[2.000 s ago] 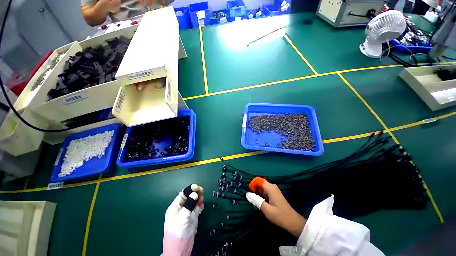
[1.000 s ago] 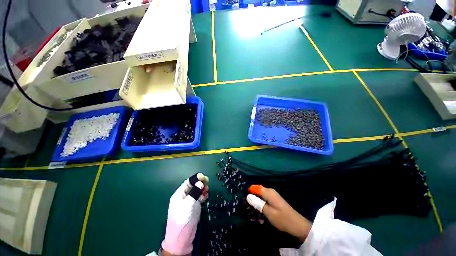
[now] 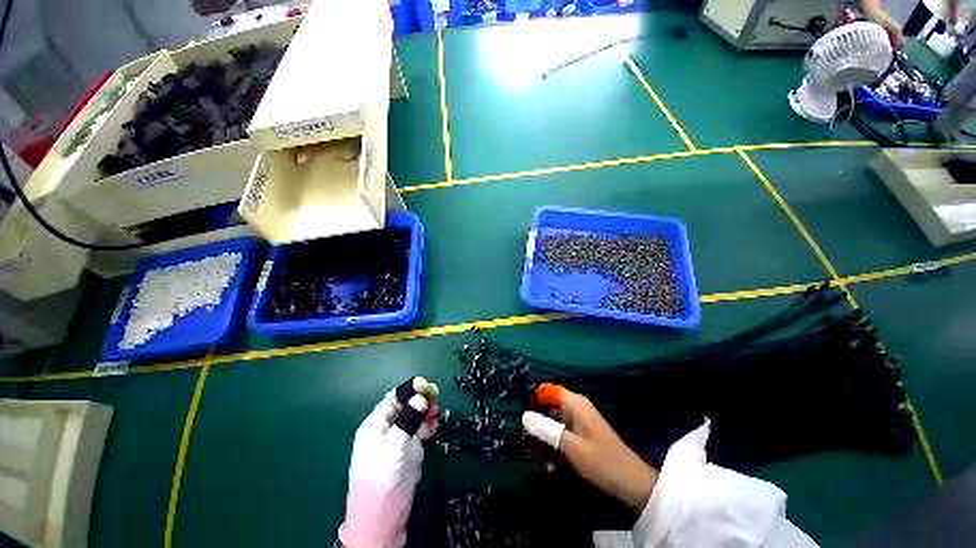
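A large bundle of thin black cables (image 3: 749, 401) lies fanned on the mat, its small shiny ends (image 3: 487, 369) spread between my hands. My left hand (image 3: 394, 450), in a white glove with black fingertip covers, is left of these ends. Its fingers are curled together; whether they pinch a tiny part is too small to tell. My right hand (image 3: 583, 434), with an orange finger cot and a white-wrapped digit, is closed over black cable leads beside the ends; its undersides are hidden. A blue tray of grey-brown metal parts (image 3: 610, 307) stands beyond.
Blue trays of black parts (image 3: 337, 321) and white parts (image 3: 182, 300) stand at left, below cream bins (image 3: 321, 203). A cream tray (image 3: 59, 471) is at the lower left edge, another (image 3: 920, 203) at far right. A white fan (image 3: 845, 64) and a person's arm are at upper right.
The view has shifted slightly. The cable ends between my hands have changed their spread. My right hand stays at the bundle and my left hand keeps its curled pose.
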